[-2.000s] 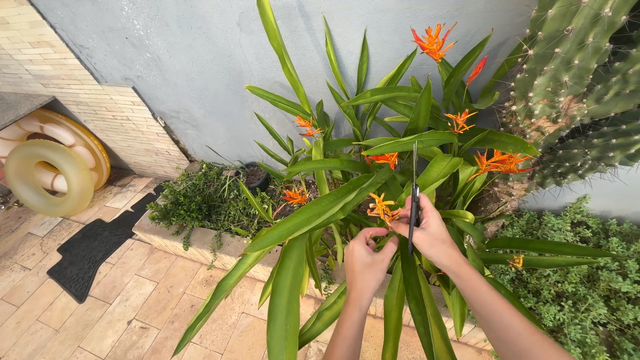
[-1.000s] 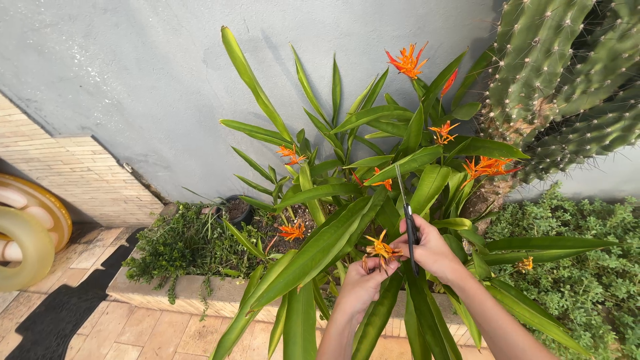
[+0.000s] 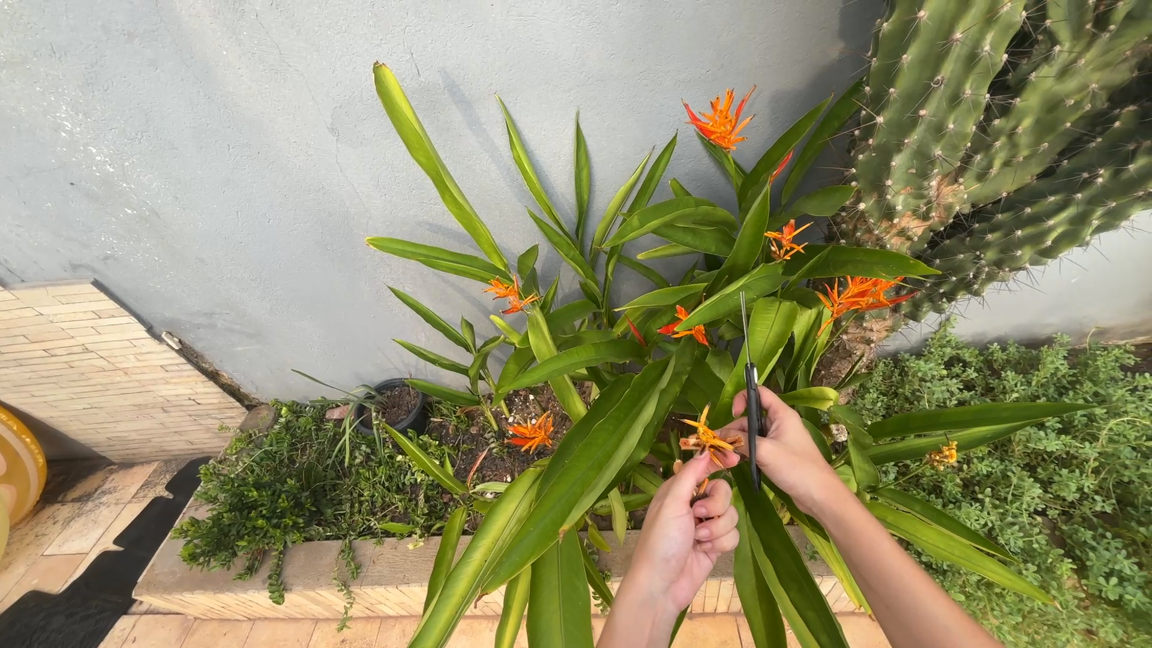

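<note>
My left hand (image 3: 688, 531) pinches a faded orange heliconia flower (image 3: 707, 439) between thumb and fingers, low in the leafy clump. Just to its right, my right hand (image 3: 781, 445) holds black-handled scissors (image 3: 752, 405) upright, their thin blades pointing up and looking closed. The fingertips of my right hand are close beside the flower; whether they touch it I cannot tell. Around both hands spread long green leaves (image 3: 603, 441). Other orange blooms stand above, among them one at the top (image 3: 722, 120) and one at the right (image 3: 859, 295).
A spiny cactus (image 3: 954, 135) rises at the upper right, against a grey wall (image 3: 225, 162). Low green plants (image 3: 1017, 486) grow beneath it. A black pot (image 3: 402, 407) sits in the bed, behind the planter's stone edge (image 3: 378, 562). A yellow ring float (image 3: 20, 459) is at the far left.
The view has shifted left and closer to the wall. Both hands stay at the same faded flower; my left hand has turned, with its curled fingers now showing. The scissors remain in my right hand.
</note>
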